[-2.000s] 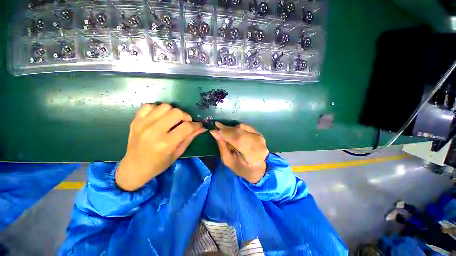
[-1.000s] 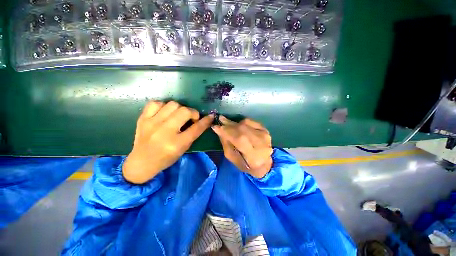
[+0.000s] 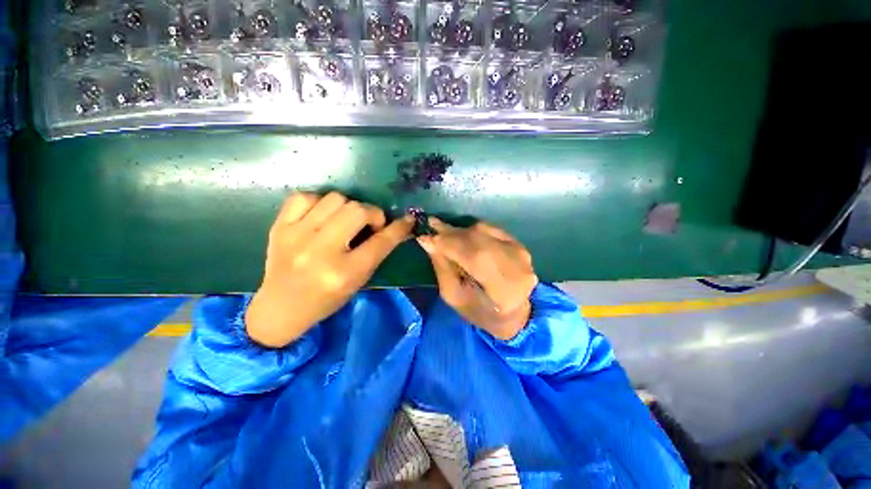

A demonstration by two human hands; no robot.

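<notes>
My left hand (image 3: 323, 258) pinches a small dark, shiny metal component (image 3: 418, 222) between thumb and index finger. My right hand (image 3: 482, 272) meets it from the right, its fingertips touching or nearly touching the component. A thin tool, seemingly tweezers (image 3: 469, 281), shows partly inside my right hand; its tip is too small to make out. A loose heap of tiny black rings (image 3: 425, 169) lies on the green mat just beyond my fingertips. The clear compartment tray (image 3: 382, 120) stands behind it, with dark shiny components in its pockets.
Black specks lie scattered on the green mat (image 3: 239, 229). A brownish-grey patch (image 3: 662, 219) is at the right. A large black box (image 3: 807, 134) with a pale cable stands at the right edge. Blue fabric (image 3: 67, 353) shows at the left, and blue-clothed shapes at the lower right.
The view has shifted, so the tray and mat appear farther right. My left thumb and fingertip have come up around the component, and both hands stay together at it.
</notes>
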